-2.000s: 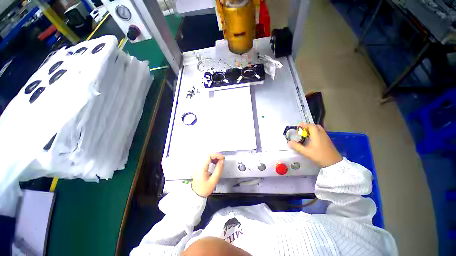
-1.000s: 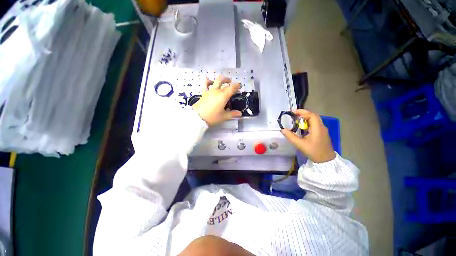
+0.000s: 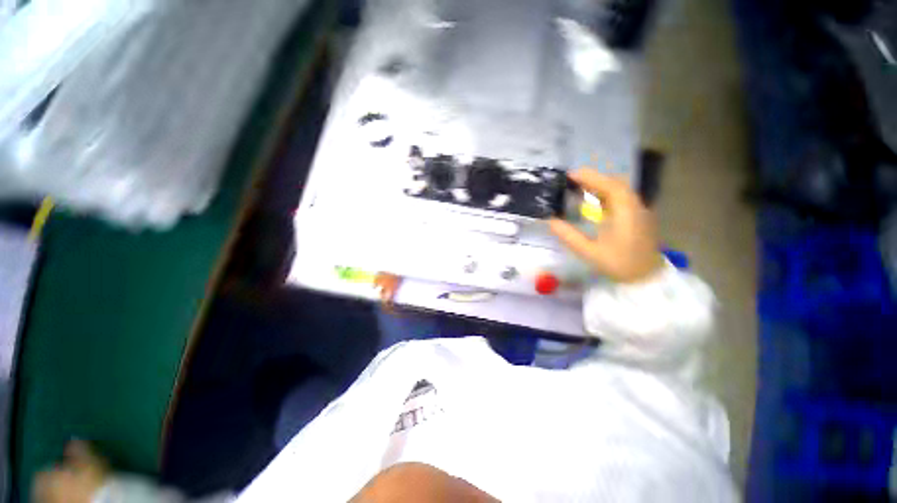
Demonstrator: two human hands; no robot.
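The whole view is blurred. The black press fixture (image 3: 487, 185) with round seats lies near the front of the pale press table. My right hand (image 3: 618, 231) is at the fixture's right end, with the yellow-handled tool (image 3: 591, 209) between its fingers. A dark shape lies by the fingertips; I cannot tell if it is a held ring or the fixture's end. A loose black ring (image 3: 376, 130) lies on the table, behind and left of the fixture. My left hand (image 3: 74, 479) is small and blurred at the bottom left, over the green bench; its fingers are unclear.
White foam trays (image 3: 148, 108) are stacked at the left on the green-topped bench (image 3: 108, 334). A red button (image 3: 547, 284) and silver knobs are on the front edge. A green-yellow tool (image 3: 354, 273) lies in the front tray. Whitish plastic scrap (image 3: 590, 54) lies at the right rear.
My left hand has left the fixture and moved down to the far left. My right hand is now against the fixture's right end. The ring clearly seen in it before is no longer distinct.
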